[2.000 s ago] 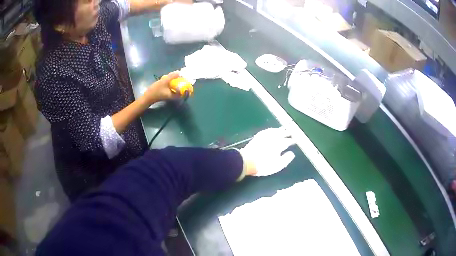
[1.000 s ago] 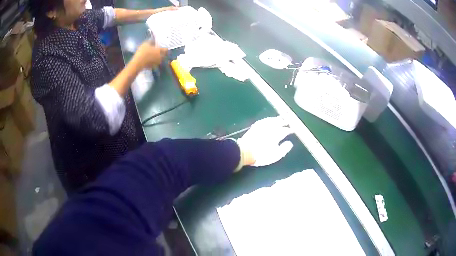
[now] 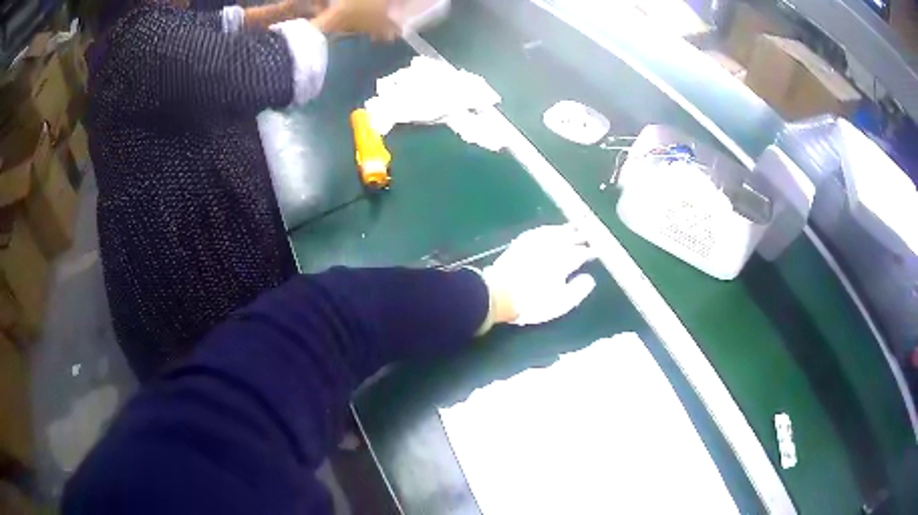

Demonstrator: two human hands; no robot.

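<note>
My left hand [image 3: 544,277], in a white glove, rests palm down on the dark green bench beside the pale metal rail. Its thumb is apart from the fingers, and no held thing shows. The fingertips are by the rail and blur into its glare. My right hand is not in view. A glaring white sheet [image 3: 589,433] lies flat on the bench nearer me, below the glove. On the belt beyond the rail stands a white perforated housing [image 3: 679,216] with a blue piece and thin wires at its open top.
A white oval cover [image 3: 576,122] and a small white strip [image 3: 785,441] lie on the belt. At left, a neighbour [image 3: 186,181] leans over the bench. An orange-yellow screwdriver [image 3: 370,151] and crumpled white rag [image 3: 433,99] lie there. A cardboard box [image 3: 800,75] stands behind the belt.
The neighbour has let go of the screwdriver and moved both hands to the upper edge; the neighbour's white housing has left view. The belt items have shifted right and down. My left hand has hardly moved.
</note>
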